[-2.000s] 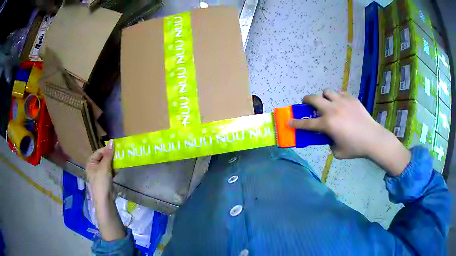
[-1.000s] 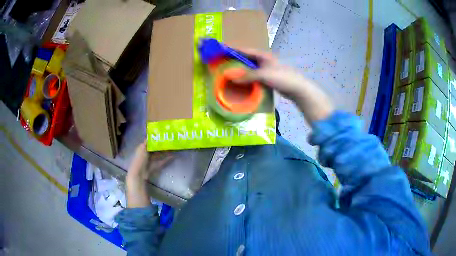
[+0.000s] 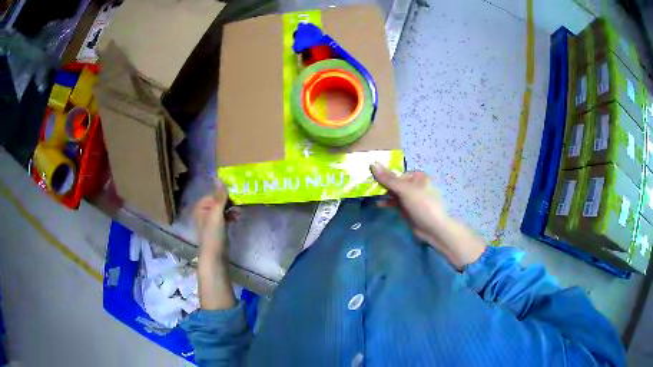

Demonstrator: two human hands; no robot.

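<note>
A brown shipping carton [image 3: 250, 93] lies on the metal-topped bench in front of me. Yellow-green printed tape [image 3: 286, 183] runs along its near edge, and another strip runs up its middle. The blue and red-orange tape dispenser [image 3: 331, 134] with its green roll lies on top of the carton, untouched. My left hand [image 3: 213, 213] is at the carton's near left corner, fingers at the tape end; its exact hold is hidden. My right hand [image 3: 412, 197] is at the near right corner, its thumb on the tape and its other fingers partly hidden below the edge.
Cardboard pads [image 3: 136, 154] are stacked at the left. A red-orange tape tray [image 3: 80, 175] of yellow rolls stands beyond them. A blue waste bin [image 3: 123, 276] holds white paper below the bench. Stacked finished cartons [image 3: 605, 183] stand on a blue pallet [image 3: 550, 136] at the right.
The tape no longer stretches to the dispenser and now lies along the carton's near edge. My right hand has let go of the dispenser on the carton and moved to the near right corner.
</note>
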